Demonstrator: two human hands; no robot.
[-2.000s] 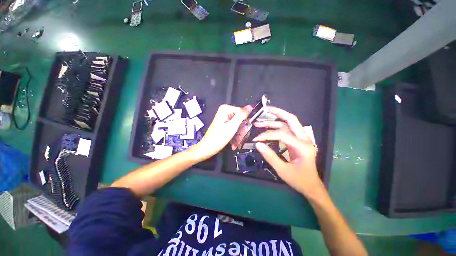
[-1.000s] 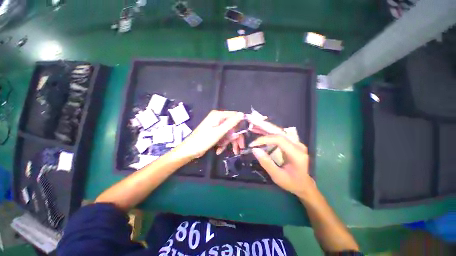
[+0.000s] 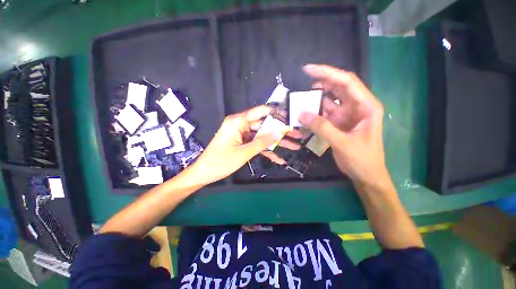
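My left hand (image 3: 237,138) pinches a small white-faced module (image 3: 270,131) with a yellowish edge, over the right compartment of the divided black tray (image 3: 218,101). My right hand (image 3: 351,121) holds a larger white module (image 3: 304,108) upright, thumb on its face, fingers behind it. The two pieces are close together; whether they are joined I cannot tell. A pale piece (image 3: 277,95) shows just beyond my left fingertips; what bears it is unclear. Dark parts with thin strips (image 3: 294,166) lie below my hands, partly hidden. White modules (image 3: 154,139) lie piled in the left compartment.
A narrower black side tray (image 3: 73,197) at left holds rows of slim dark parts (image 3: 28,121) and a loose white piece (image 3: 56,187). A black tray (image 3: 469,113) stands at right. A grey post (image 3: 407,16) rises at the upper right.
The view has tipped down and moved closer, so the pieces on the far bench are out of sight. My hands have turned, and white faces now show in both.
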